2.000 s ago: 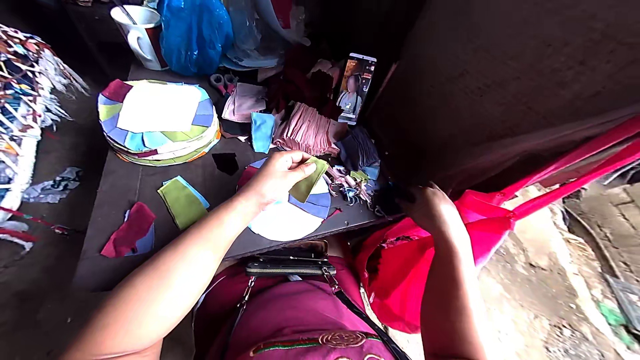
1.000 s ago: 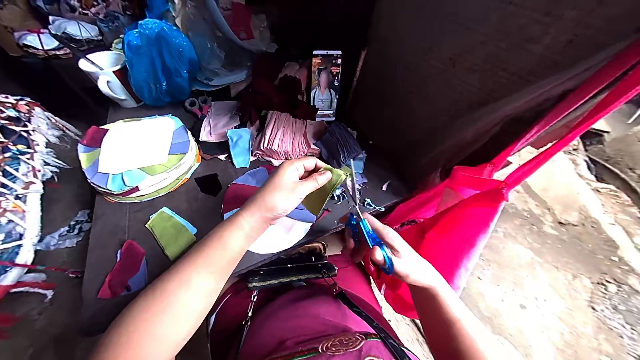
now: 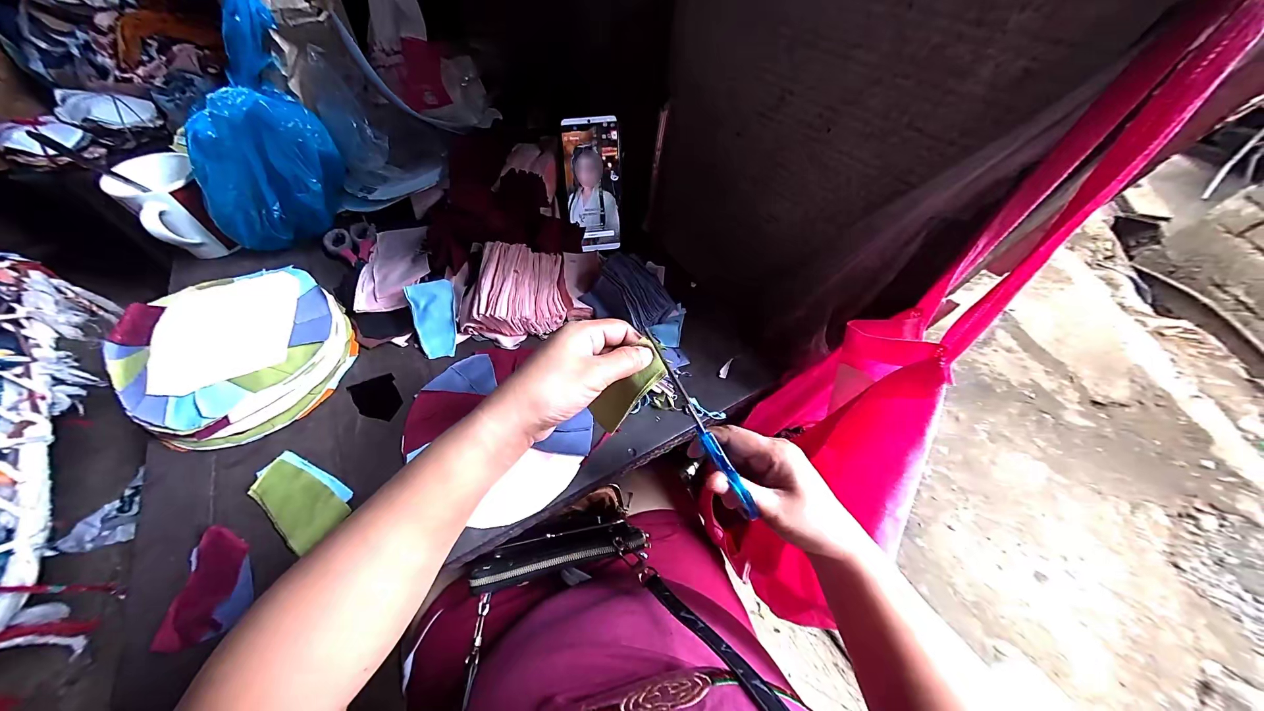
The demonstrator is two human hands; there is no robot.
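Between the thumb and fingers of my left hand (image 3: 583, 375) is an olive-green fabric piece (image 3: 628, 395), held above a patchwork fabric disc (image 3: 523, 489) near the table's front edge. My right hand (image 3: 770, 489) grips blue-handled scissors (image 3: 726, 472), whose blades point up and left and lie along the right edge of the green piece. Whether the blades are apart is hard to tell. Thread and small scraps lie behind them. A stack of pink fabric pieces (image 3: 518, 293) and a stack of dark blue-grey pieces (image 3: 635, 293) are behind my hands.
Left on the table (image 3: 197, 504) are a pile of patchwork discs (image 3: 232, 360), loose green pieces (image 3: 301, 502) and a maroon piece (image 3: 202, 588). A mug (image 3: 168, 202), a blue plastic bag (image 3: 265, 168) and an upright phone (image 3: 591, 183) stand behind. A red fabric bag (image 3: 849, 444) hangs at right.
Two seconds ago my right hand was at the red bag with no scissors visible; one second ago it held them at the green piece. The scissors remain beside that piece.
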